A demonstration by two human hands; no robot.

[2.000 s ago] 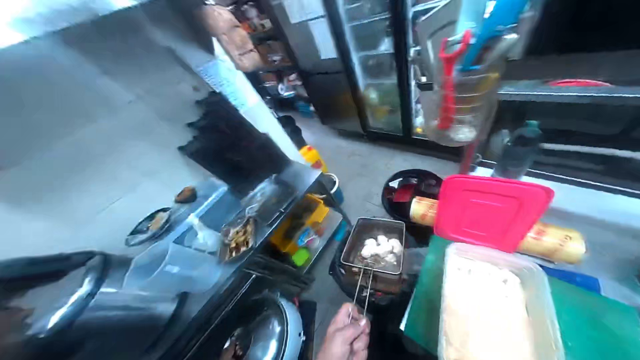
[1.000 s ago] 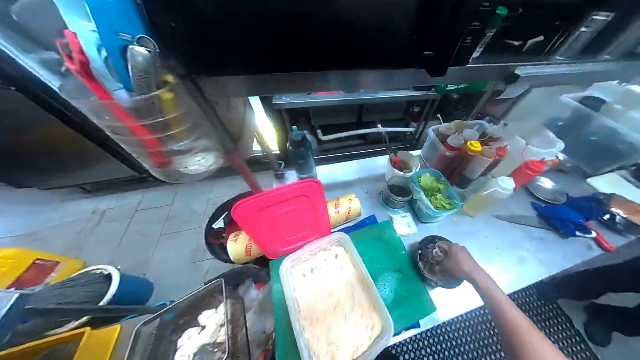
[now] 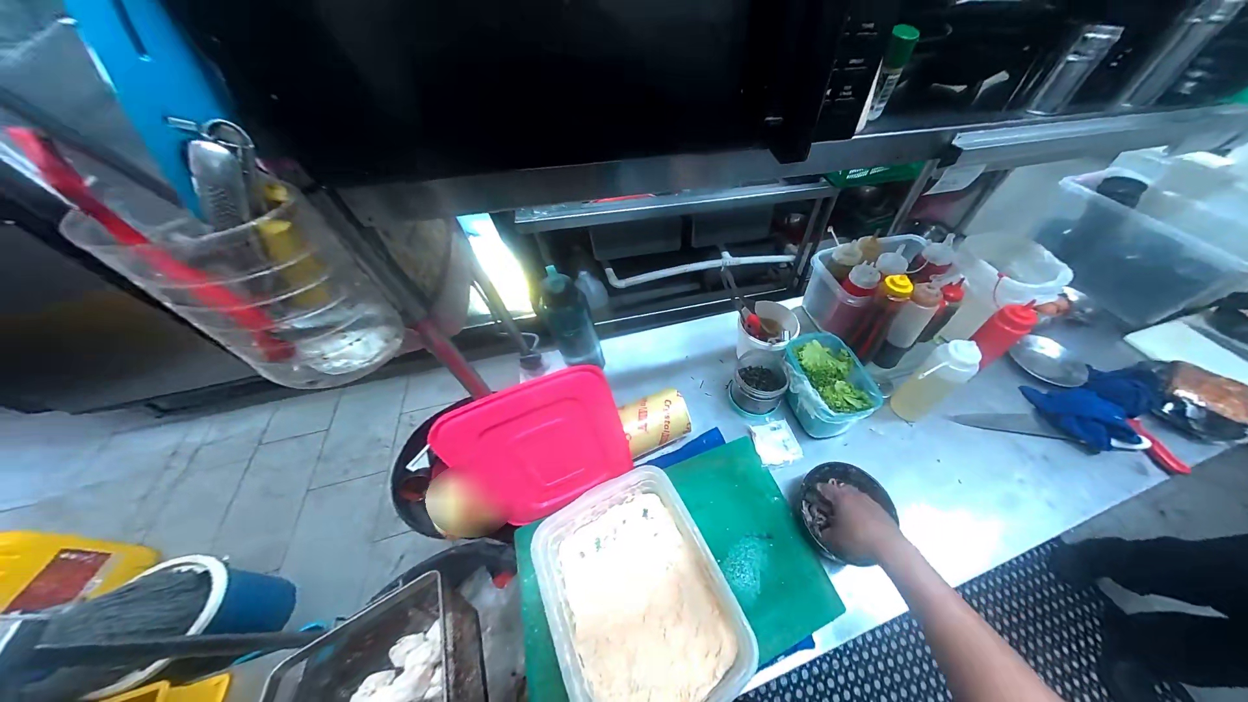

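My right hand [image 3: 858, 522] reaches in from the lower right, its fingers down in a small dark bowl [image 3: 889, 485] on the steel table. Dark bits show around the fingertips; whether they pinch any is hidden. Left of the bowl lies a green cutting board [image 3: 780, 575]. A clear plastic tub [image 3: 736, 639] of pale, creamy food flecked with green stands on it. Its pink lid [image 3: 536, 439] leans beyond the tub, beside a roll of cling film [image 3: 655, 421]. A metal tray [image 3: 444, 624] with white pieces is at the bottom left. My left hand is out of view.
Behind the bowl stand a tub of lettuce [image 3: 829, 375], a jar of dark flakes [image 3: 759, 382] and squeeze bottles [image 3: 882, 312]. A knife [image 3: 1009, 424] lies right, by a blue cloth [image 3: 1092, 405]. A clear utensil holder [image 3: 234, 292] hangs upper left. Dark-clothed legs [image 3: 1150, 604] show lower right.
Two seconds ago a hand held wire handles over the tray of white pieces; that hand is now out of view. The view has swung right to the table, where my right hand is in the bowl.
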